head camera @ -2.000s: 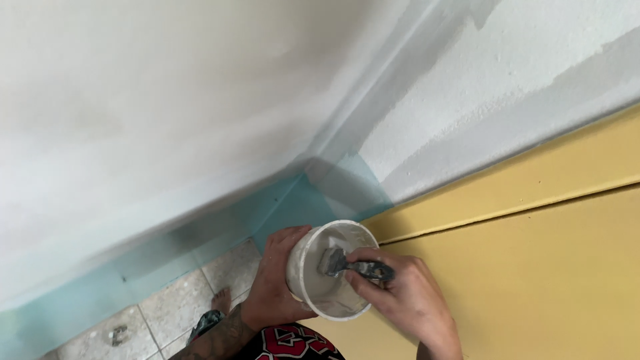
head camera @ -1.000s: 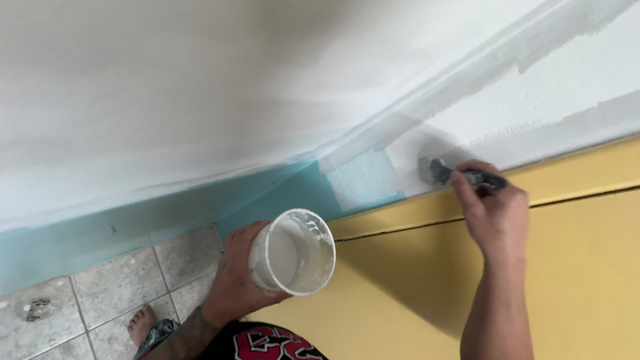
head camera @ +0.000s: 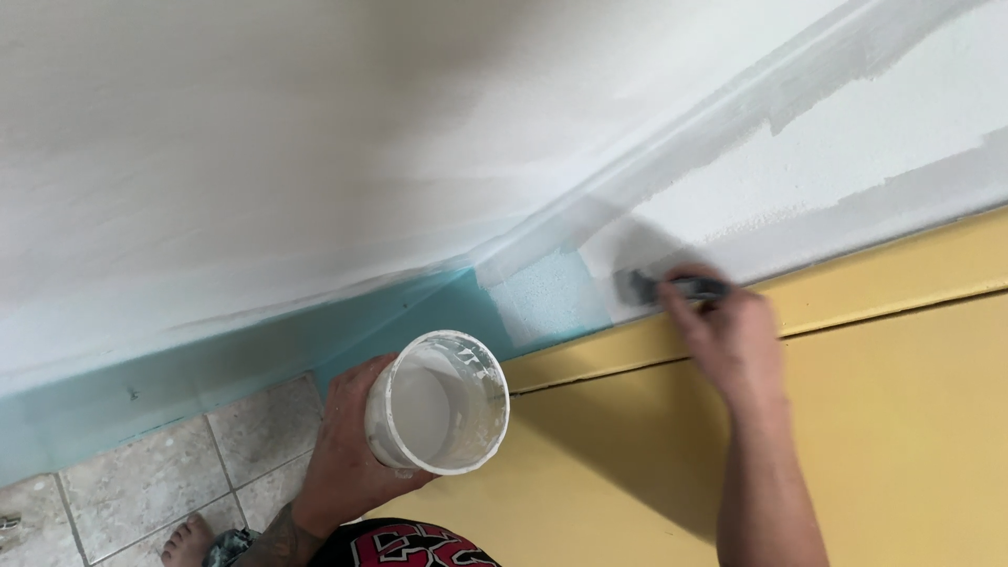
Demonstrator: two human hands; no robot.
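Observation:
My left hand [head camera: 350, 449] grips a clear plastic tub [head camera: 391, 413] from its left side and below. Whitish paint [head camera: 421, 413] lies in the tub, and smears coat its inner wall. My right hand [head camera: 720, 323] is closed around the dark handle of a paintbrush [head camera: 646, 288], which points left. The blurred bristles are at the lower part of the wall [head camera: 748, 197], just above the yellow trim. Grey-white paint bands run along that wall's corner and bottom edge. A pale, thinly coated patch [head camera: 551, 295] covers part of the turquoise paint left of the brush.
A yellow door or panel [head camera: 890, 409] with a yellow frame [head camera: 890, 287] and a dark gap borders the painted wall. On the left, another wall [head camera: 236, 157] is white above a turquoise band [head camera: 181, 382]. Speckled floor tiles [head camera: 142, 480] and a bare foot [head camera: 187, 542] show below.
The brush was in the tub two seconds ago; one second ago it was at the wall. Since then my right hand has stayed near the same stretch of wall. The tub remains in my left hand.

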